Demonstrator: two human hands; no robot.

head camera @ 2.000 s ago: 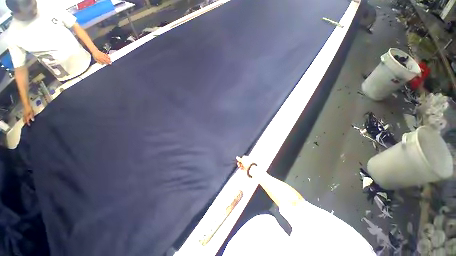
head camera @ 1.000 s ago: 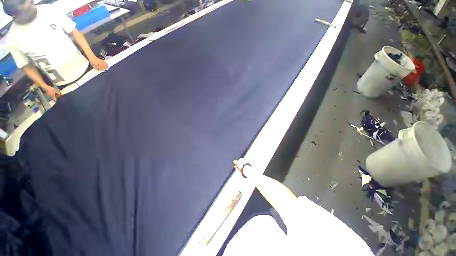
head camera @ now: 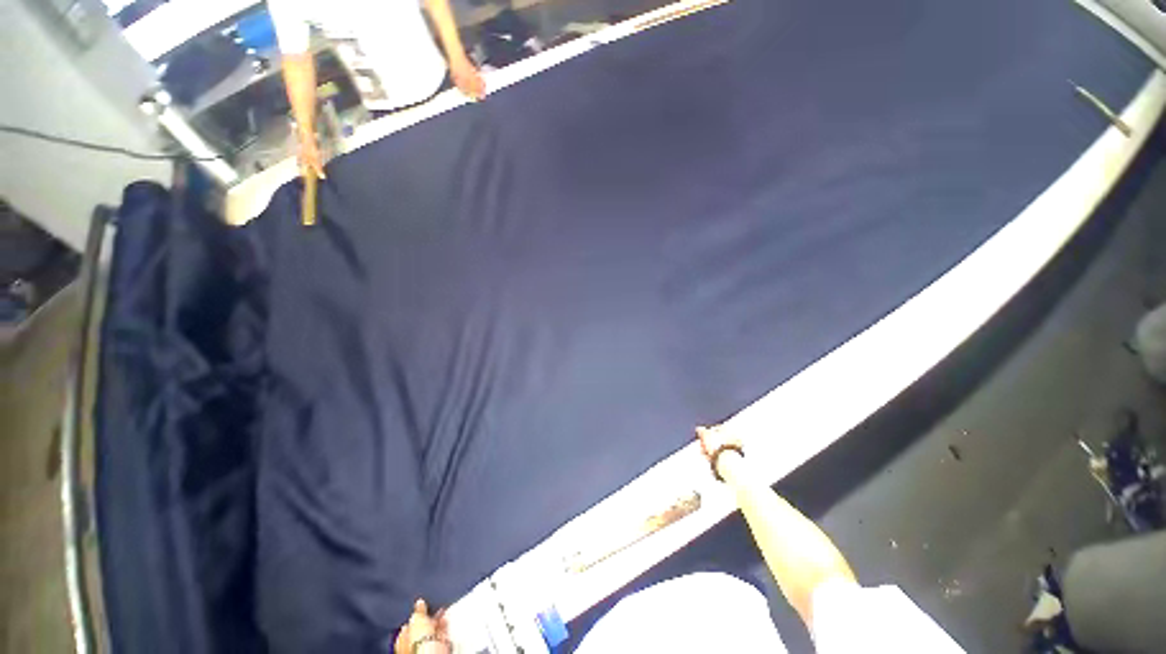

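Observation:
Dark navy fabric (head camera: 614, 281) covers the long table, with wrinkles running across its left part. My right hand (head camera: 714, 447), with a dark band at the wrist, is at the near fabric edge with its fingers closed on it. My left hand (head camera: 422, 629) is at the fabric edge at the bottom, small and partly cut off by the frame; its fingers appear closed on the cloth. A flat pale strip with brown marks (head camera: 639, 530) lies on the white table border (head camera: 882, 364) between my hands.
Another person's hands (head camera: 468, 82) are at the opposite edge, one by a yellowish strip (head camera: 310, 201). Loose navy cloth (head camera: 192, 383) hangs beside a metal bar (head camera: 74, 486) at left. A blue block (head camera: 551, 626) is near my left hand. A bin (head camera: 1125, 594) and scraps are at right.
The view has turned left, bringing in the hanging cloth, metal bar and blue block. My left hand has come into view. My right hand remains at the edge. A strip now shows by the other person's hand.

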